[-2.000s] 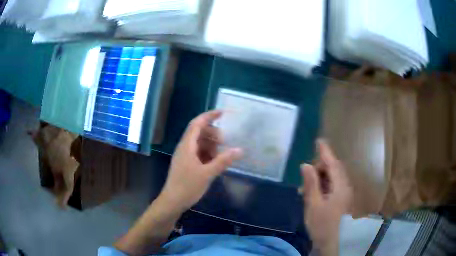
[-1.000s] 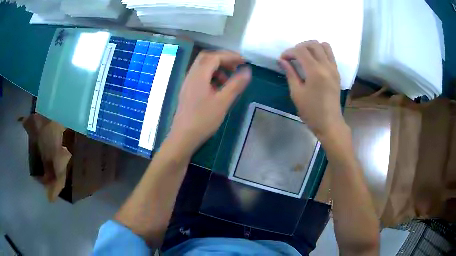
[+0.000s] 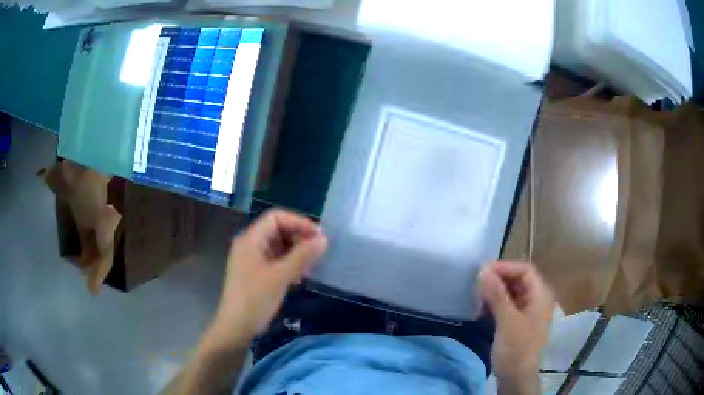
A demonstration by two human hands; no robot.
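Observation:
A frosted, milky see-through film lies over the square work stand, whose pale outline shows through. My left hand pinches the film's near left corner between thumb and fingers. My right hand pinches its near right corner. The cover glass under the film cannot be made out clearly. The film's far end meets a bright white sheet stack. The blue cell array pile lies at the left on a pale-green glassy board.
Another thick stack of whitish sheets stands at the far right. Brown kraft paper surrounds shiny glass at the right. A wire rack is at the lower right. A cardboard box with crumpled paper stands on the floor at left.
Both hands have come back from the far sheet stack toward my body, drawing the frosted film over the stand. The glass and the stand showed uncovered before.

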